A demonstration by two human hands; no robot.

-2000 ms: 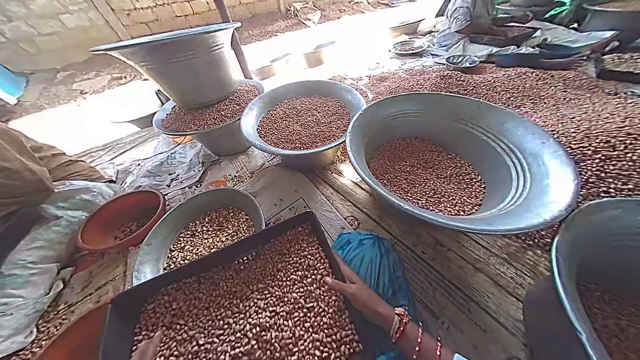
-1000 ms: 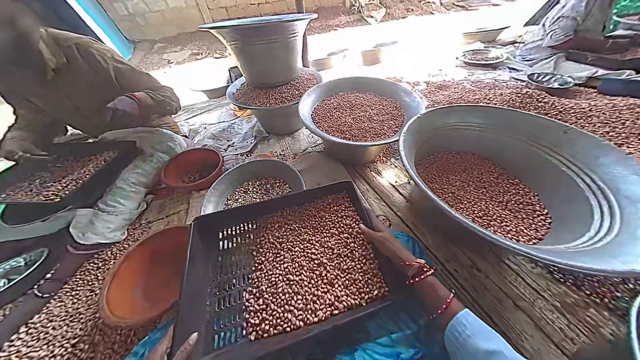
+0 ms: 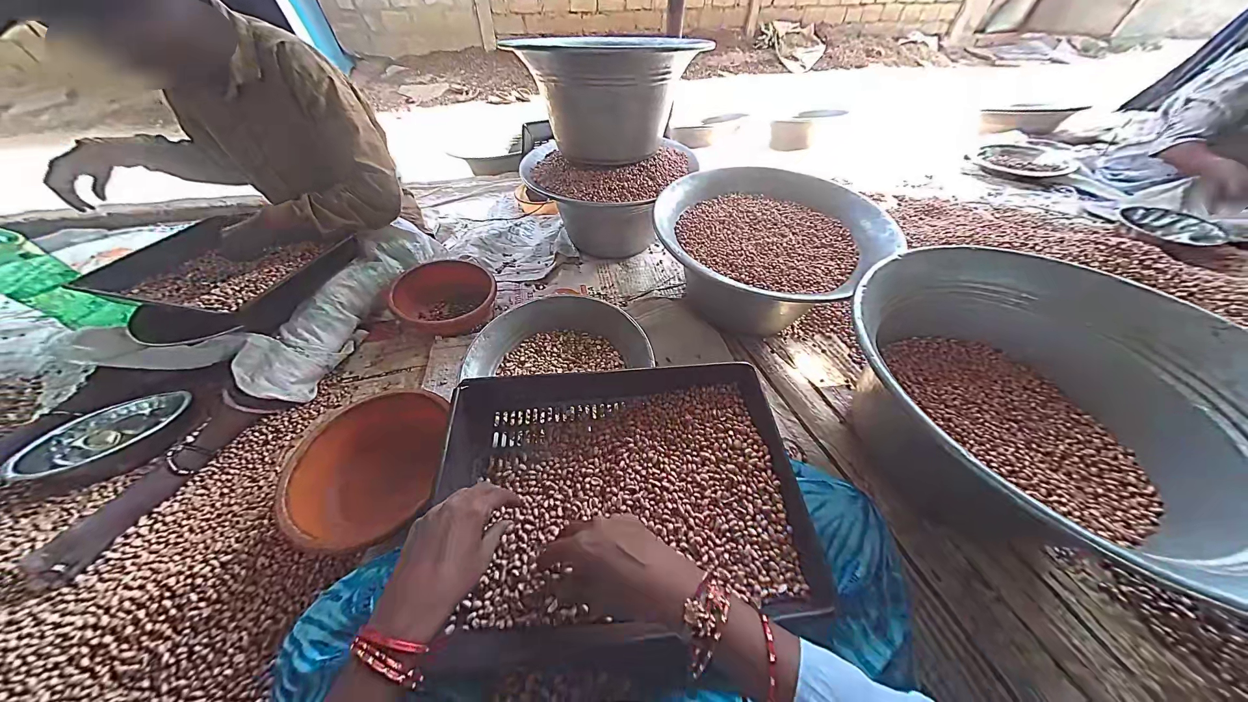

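Note:
A black slotted plastic tray rests on my lap, over blue cloth, with a layer of reddish-brown nuts or seeds in it. Its slots show at the back left. My left hand touches the nuts at the tray's left side, fingers slightly bent. Beside it my right hand reaches into the nuts near the front, its fingertips partly hidden. Whether either hand holds any nuts cannot be told. Just behind the tray stands a small metal bowl of paler nuts.
An orange basin stands left of the tray, and a smaller clay-coloured bowl lies beyond. Large metal basins of nuts stand right and behind. A person at the left works over another black tray; another person sits far right.
My right hand has moved from the tray's right rim into the nuts. My left hand, at the tray's near left corner a second ago, is now over the nuts. The view has swung left.

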